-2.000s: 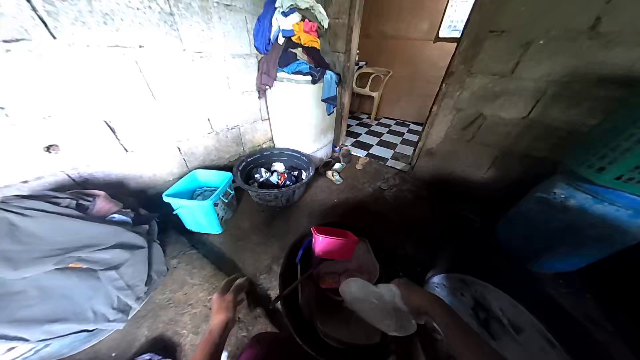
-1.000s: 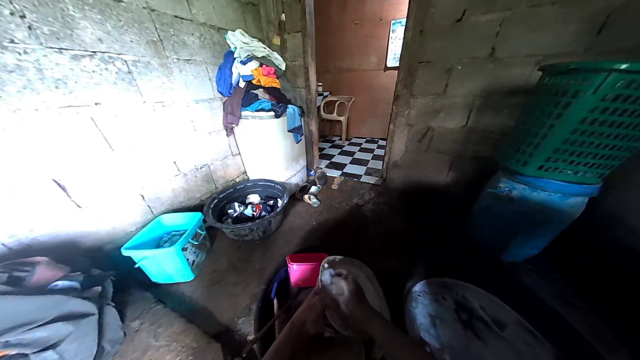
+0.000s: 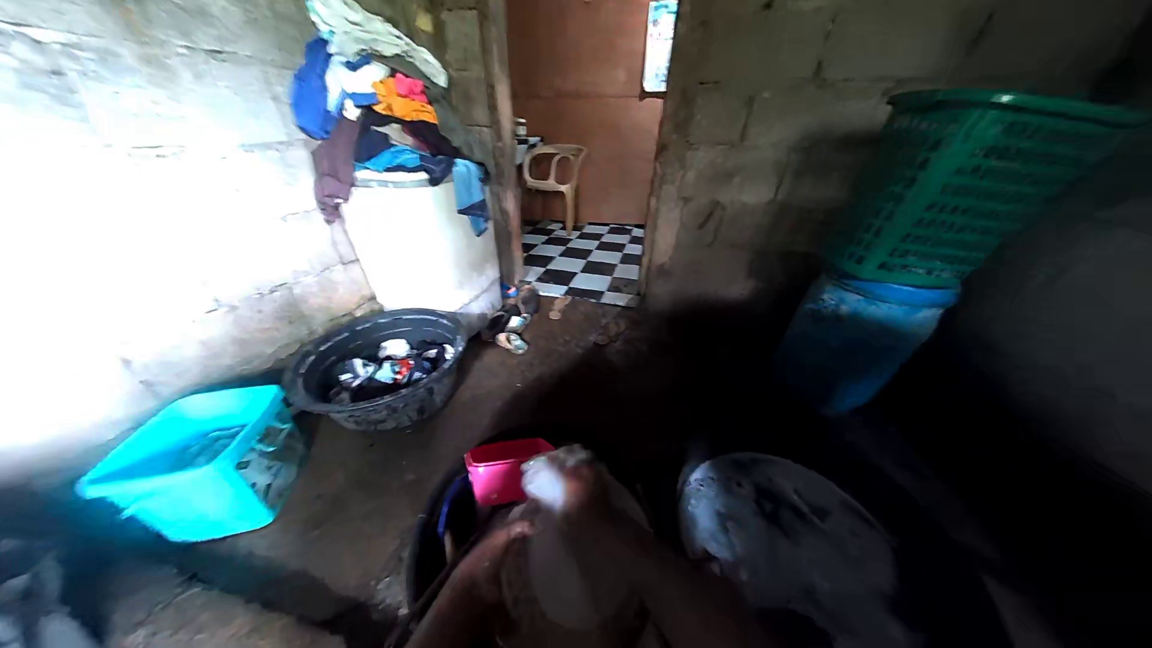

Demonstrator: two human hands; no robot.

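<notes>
My right hand [image 3: 580,490] is closed around a whitish, wet-looking item [image 3: 545,480] that hangs down between my forearms; blur hides what it is. Close beside it on the left, my left hand [image 3: 515,533] is low and dim, and its fingers are hard to make out. Both hands are over a dark round basin [image 3: 421,551]. A pink plastic container [image 3: 504,470] stands at the basin's far side, just beyond my hands, with something blue [image 3: 455,500] to its left.
A turquoise tub [image 3: 193,504] and a black basin of clothes [image 3: 387,416] stand left. Clothes [image 3: 396,99] top a white drum [image 3: 423,243]. Right are a pale round surface [image 3: 783,531] and a green basket [image 3: 954,189] on a blue drum [image 3: 855,342]. Footwear [image 3: 511,342] lies near the doorway.
Two seconds ago my left hand was away to the left of the basin; now it is beside my right hand. The whitish item, earlier spread out flat, is now bunched at its top. The view has turned right.
</notes>
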